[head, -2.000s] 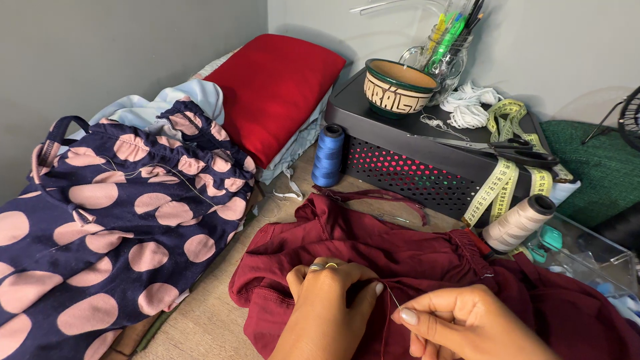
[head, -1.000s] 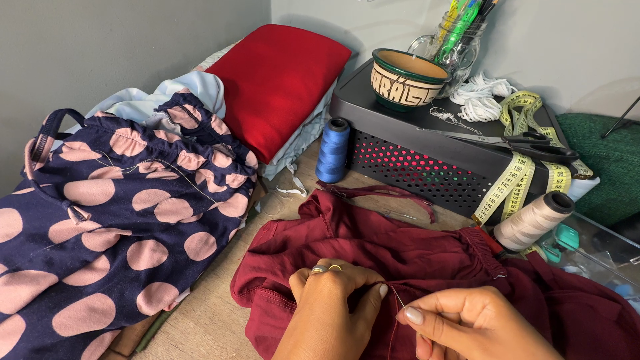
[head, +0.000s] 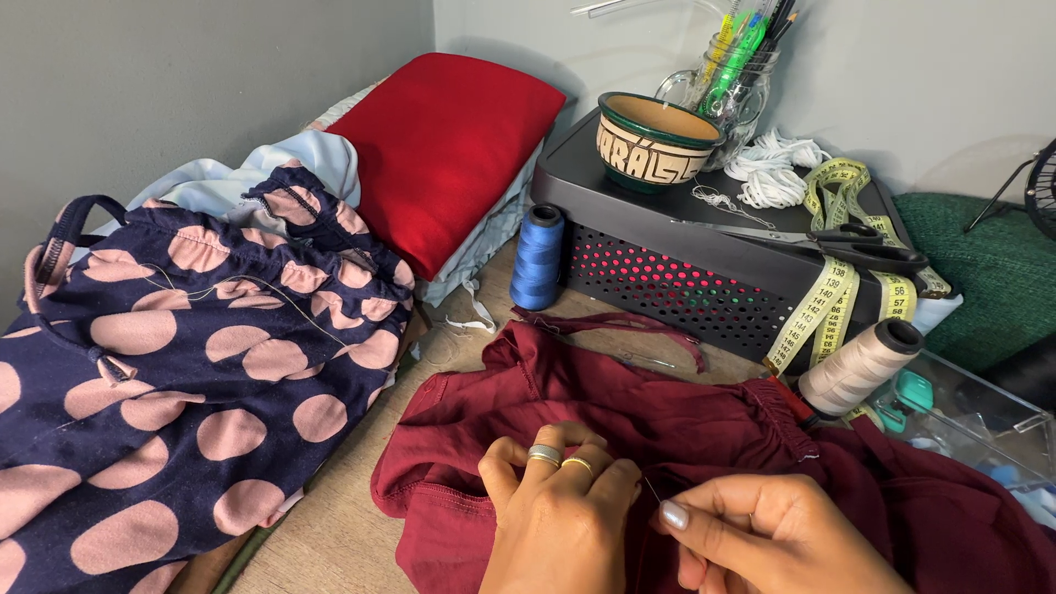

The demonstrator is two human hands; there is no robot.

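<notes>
A maroon garment [head: 594, 404] with a gathered elastic band lies bunched on the wooden table. My left hand [head: 557, 511], with rings on two fingers, holds a fold of it between thumb and fingers. Close by on the right, my right hand [head: 751, 528] pinches a thin sewing needle [head: 652, 490] between thumb and index finger; its tip points up toward my left fingertips. The fold's underside is hidden by my left hand. A blue thread cone [head: 537, 260] stands behind the garment, and a beige thread cone [head: 860, 368] leans at its right.
Polka-dot fabric [head: 206, 371] and folded red cloth [head: 450, 148] lie left. A black perforated box [head: 668, 272] behind carries a bowl [head: 656, 140], a glass jar [head: 742, 91], white cord [head: 775, 165], scissors [head: 858, 243] and a measuring tape [head: 829, 309]. A clear plastic case [head: 982, 412] sits right.
Both hands stay close together at the maroon garment. My left fingers have shifted slightly on the fold.
</notes>
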